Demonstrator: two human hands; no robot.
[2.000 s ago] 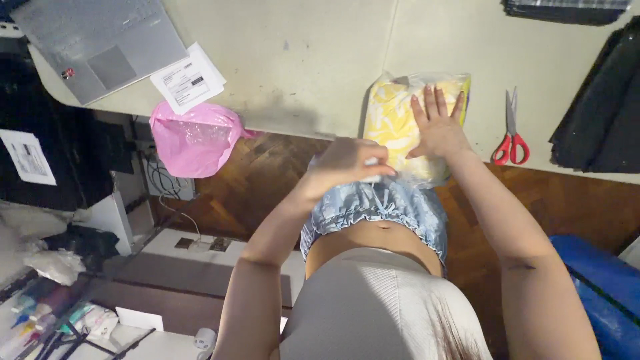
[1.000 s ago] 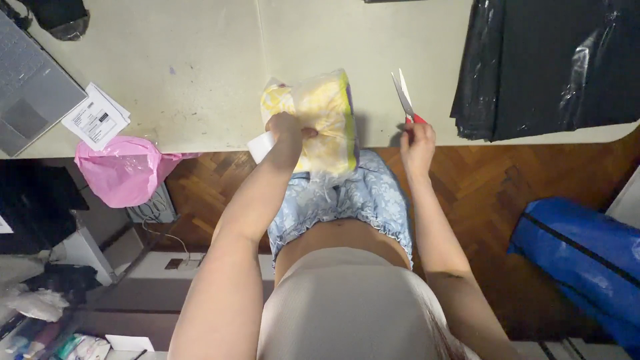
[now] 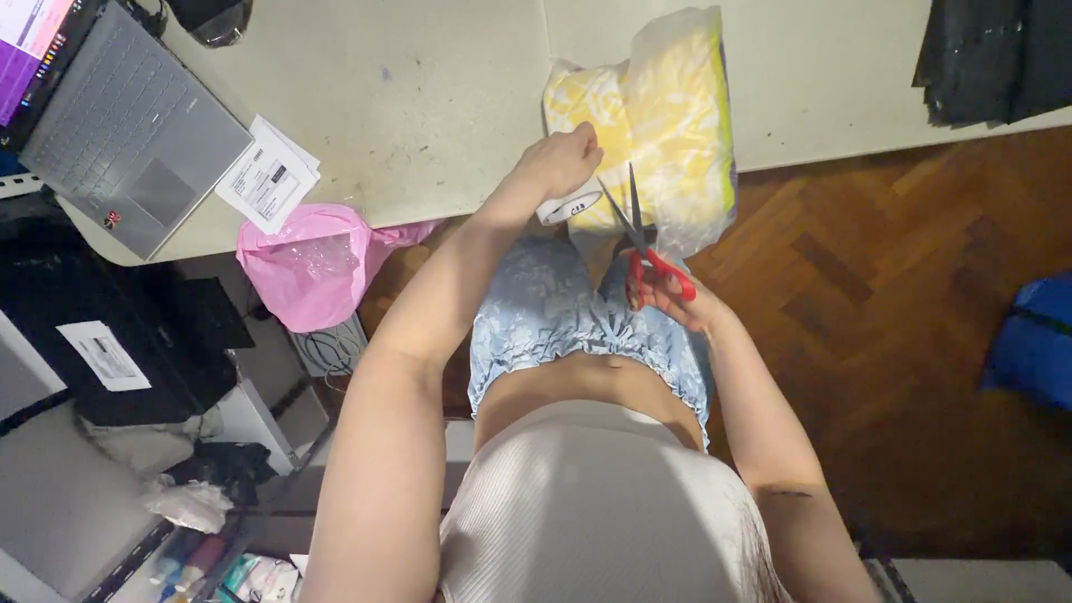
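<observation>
Yellow and white patterned fabric in a clear plastic bag (image 3: 682,126) lies at the table's front edge, part of it over the edge. My left hand (image 3: 565,159) is closed on the near left part of the bag, with a white paper tag or strip (image 3: 571,205) bearing handwriting just below it. In my right hand (image 3: 674,297) are red-handled scissors (image 3: 638,234), their blades apart and pointing up towards the bag beside the white strip.
A laptop (image 3: 142,134) and printed papers (image 3: 270,176) lie on the table (image 3: 435,109) at left. A pink plastic bag (image 3: 306,268) hangs at its edge. Black plastic bags (image 3: 997,63) lie at the far right, a blue bag (image 3: 1034,339) on the wooden floor.
My right hand first lay on the bag, then took hold of the scissors on the table. It has since brought them left to the bag. The white strip came into sight by my left hand.
</observation>
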